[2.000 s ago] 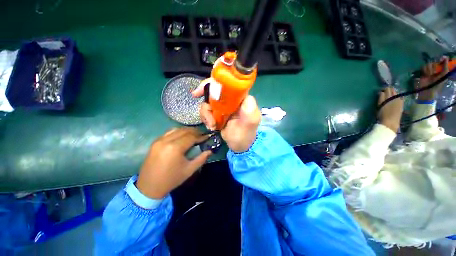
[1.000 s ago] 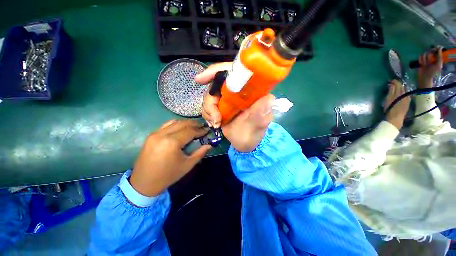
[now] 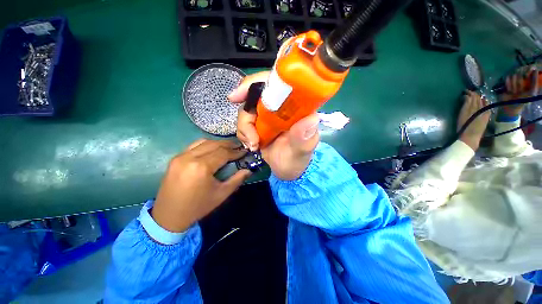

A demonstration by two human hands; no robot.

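My right hand (image 3: 285,142) grips the orange electric screwdriver (image 3: 300,83), which has a white label, a black lever and a thick black sleeve at its top. Its lower end points down at a small dark watch unit (image 3: 251,161) with shiny parts. My left hand (image 3: 193,181) holds the unit between thumb and fingers at the bench's front edge. The bit tip is hidden by my right fingers. The round grey screw plate (image 3: 214,100) lies just behind my hands, with tiny screws on it.
A black blister tray (image 3: 205,59) with units is behind the plate; a second tray (image 3: 443,44) is at back right. A blue parts bin (image 3: 65,74) is left. A white scrap (image 3: 334,120) and binder clip (image 3: 405,135) lie right. Another person's hand (image 3: 472,116) is far right.
The screwdriver has tilted, its top leaning further right. The view has shifted, so the bin and plate sit further left and the tray higher. Both hands keep their holds.
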